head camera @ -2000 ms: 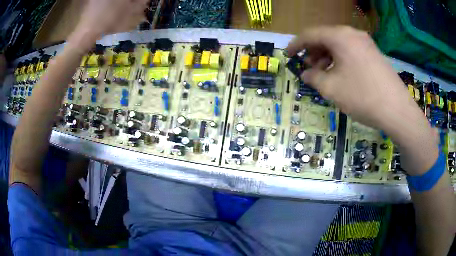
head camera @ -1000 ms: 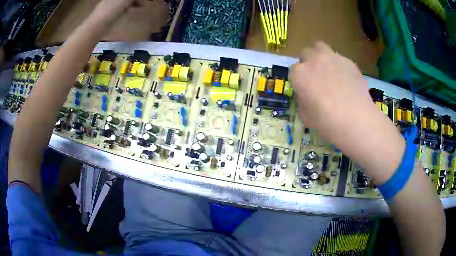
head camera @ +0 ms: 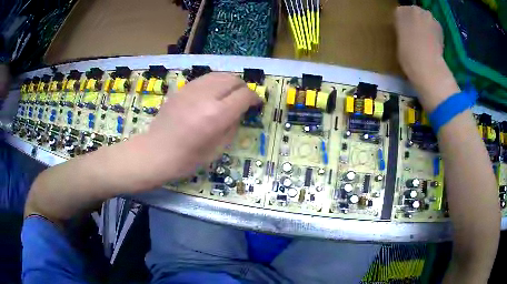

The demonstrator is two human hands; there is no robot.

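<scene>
Cream circuit boards stand side by side in a long row, with yellow blocks at their far ends and silver-topped cans near the front. My left hand reaches over a middle board, its fingertips pinched on a dark part beside the yellow block; it looks like a large black capacitor. Black capacitors lie across the two boards to the right. My right hand is raised beyond the rail at the back right, fingers curled; whether it holds anything is hidden. A blue strap is on the right wrist.
A silver rail edges the boards. Beyond are a tray of small green parts, yellow-ended strips, brown cardboard boxes and a green crate. More yellow strips show below the rail.
My left hand has come from the back-left box down onto a middle board. My right hand has left the boards and moved up and right. The boards sit slightly farther right in view.
</scene>
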